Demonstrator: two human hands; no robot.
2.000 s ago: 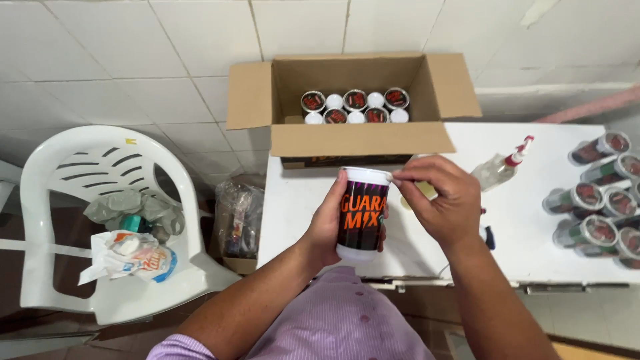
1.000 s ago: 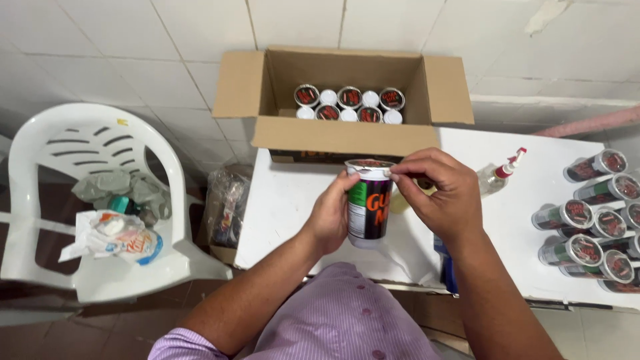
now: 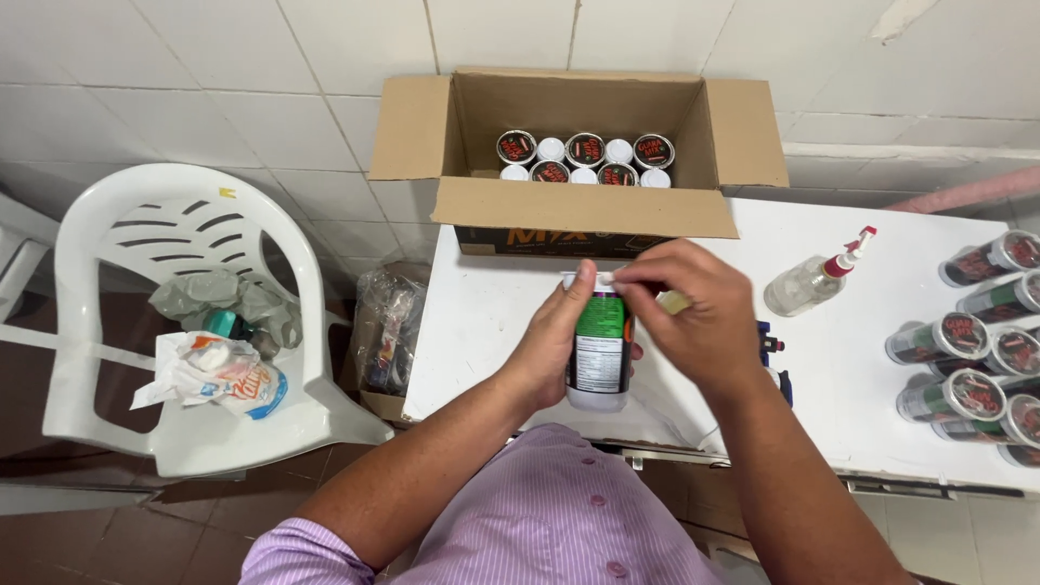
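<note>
My left hand [image 3: 546, 349] is wrapped round a plastic cup [image 3: 600, 357] with a black, green and orange printed label, its thumb at the white rim. The cup stands nearly upright over the table's front edge, and its printed side panel faces me. The thumb and forefinger of my right hand [image 3: 691, 313] pinch at the rim's right side; whether they hold a bit of film or only the rim, I cannot tell. Behind the hands, an open cardboard box [image 3: 585, 207] holds several cups with dark printed lids [image 3: 586, 149] and white-topped ones between them.
A clear spray bottle [image 3: 804, 286] with a red trigger stands right of my hands on the white table [image 3: 479, 325]. Several labelled cups [image 3: 960, 335] are grouped at the right. A white plastic chair [image 3: 313, 325] with bags [image 3: 223, 374] stands left, beside a small plastic-lined box [image 3: 392, 333].
The cup has been turned in my left hand: its large orange lettering faced me earlier, and now the green and white panel does. My right fingers stay at the rim.
</note>
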